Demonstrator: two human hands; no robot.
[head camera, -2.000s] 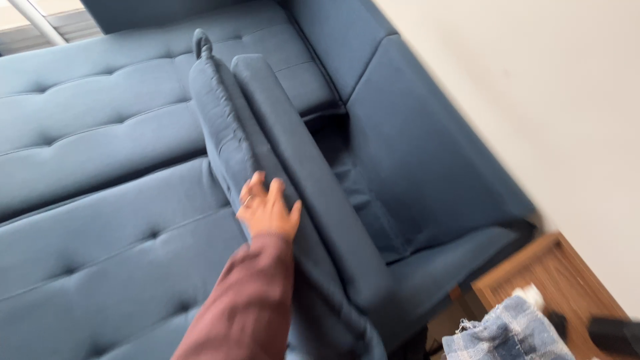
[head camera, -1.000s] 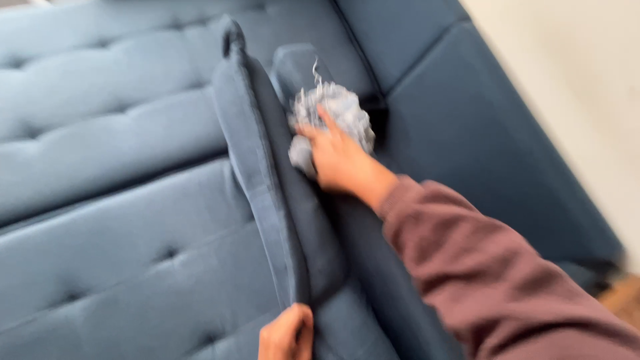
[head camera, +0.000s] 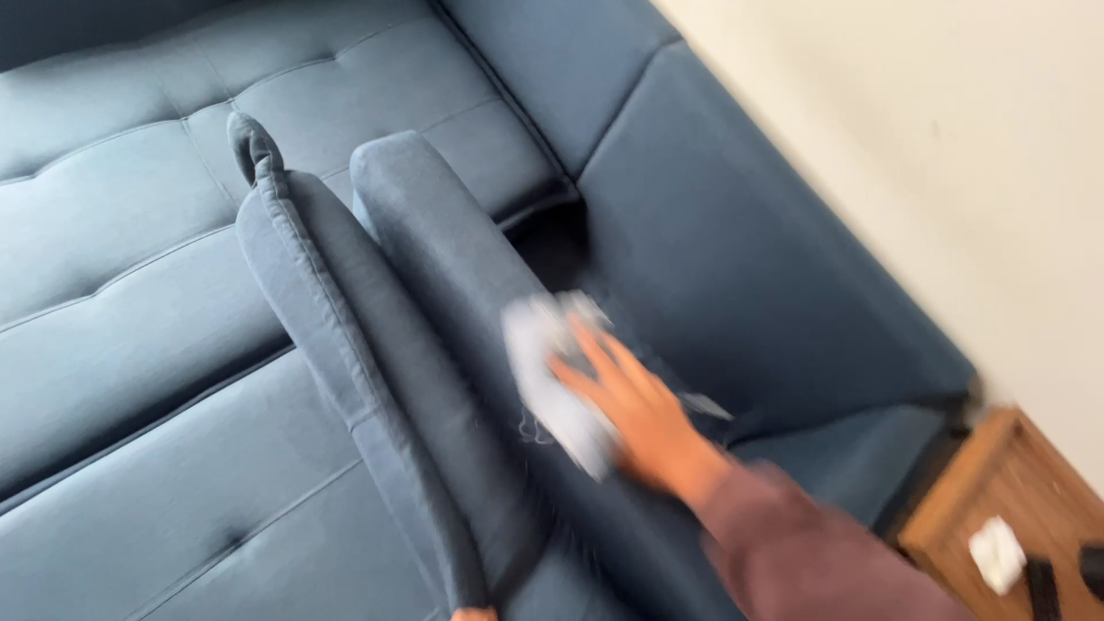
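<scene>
My right hand, blurred and in a maroon sleeve, holds a frayed light grey-blue cloth against the upper side of a long blue padded sofa piece. Beside that piece on the left stands a blue seamed cushion or flap with a loop at its far end. Only a bit of my left hand shows at the bottom edge, at the near end of this cushion; its grip there is mostly cut off.
The tufted sofa seat spreads to the left. A blue armrest rises on the right along a pale wall, with a dark gap beside it. At lower right a wooden table bears a white crumpled thing and dark objects.
My right hand, with the cloth, has moved from the far end of the padded piece toward its middle. Two seconds ago a plaid cloth lay on the wooden table; it no longer shows there.
</scene>
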